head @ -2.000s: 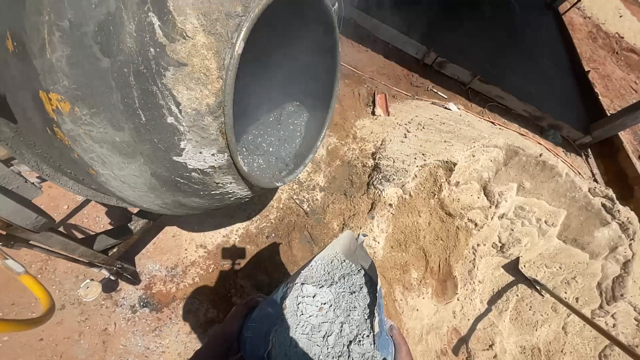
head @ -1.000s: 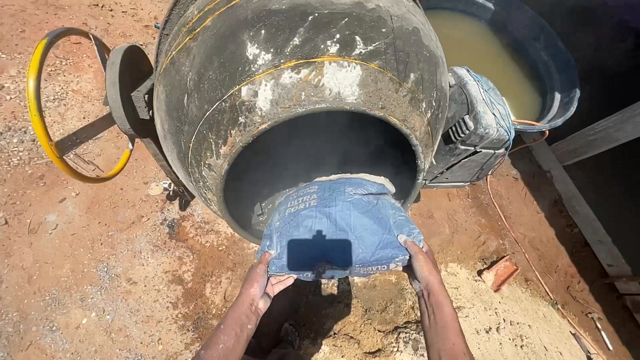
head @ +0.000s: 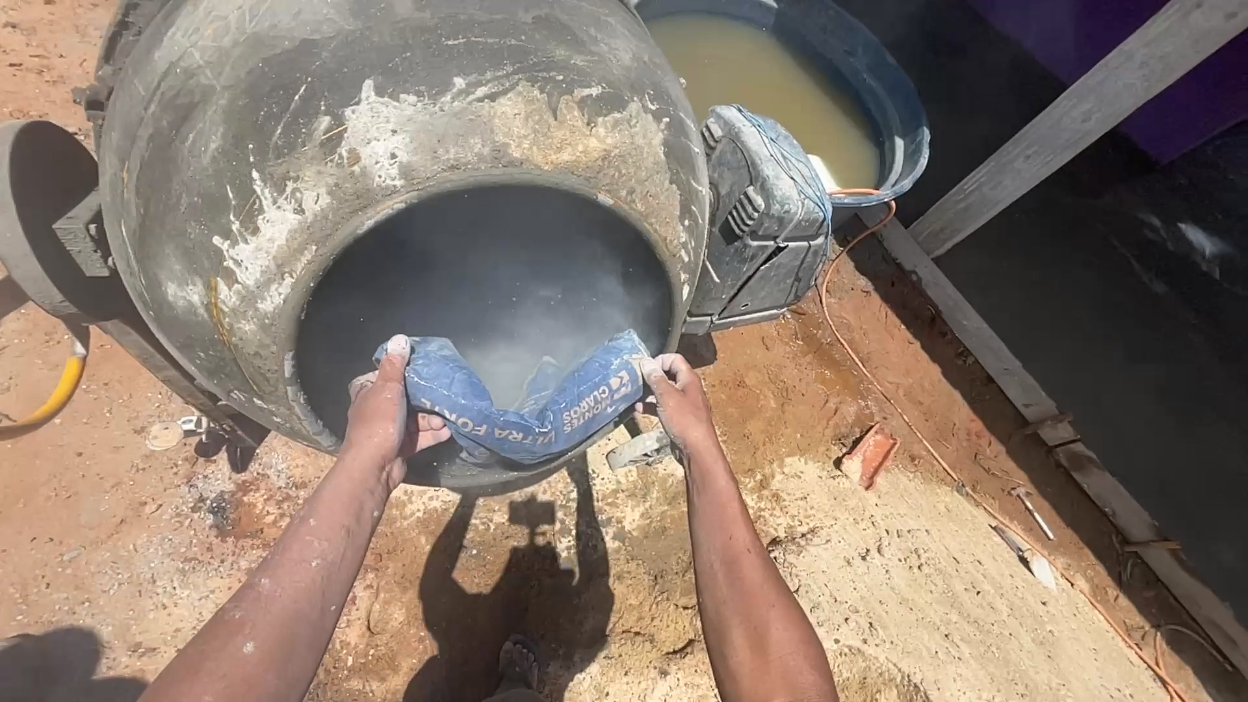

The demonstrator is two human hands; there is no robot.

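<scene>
A crumpled blue paper cement bag (head: 517, 429) lies across the lower lip of the concrete mixer's drum (head: 390, 127), at the mouth. My left hand (head: 388, 414) grips the bag's left end, thumb on top. The right end is pinched between the thumb and fingers of my right hand (head: 673, 398). Pale dust hangs in the dark drum opening (head: 487, 263) behind the bag. Whatever lies deep inside the drum is hidden by shadow, dust and the bag. Grey powder coats my fingers.
The mixer's motor housing (head: 760, 224) is right of the drum, beside a round tub of murky water (head: 780, 88). An orange cable (head: 877, 390) runs past a brick piece (head: 868, 456) and a hammer (head: 1032, 512). Sand (head: 936, 585) covers the lower right; a yellow wheel rim (head: 58, 400) shows at left.
The bag, full of grey powder two seconds ago and held flat at the mouth one second ago, is now crumpled and sagging between my hands. The view has swung considerably.
</scene>
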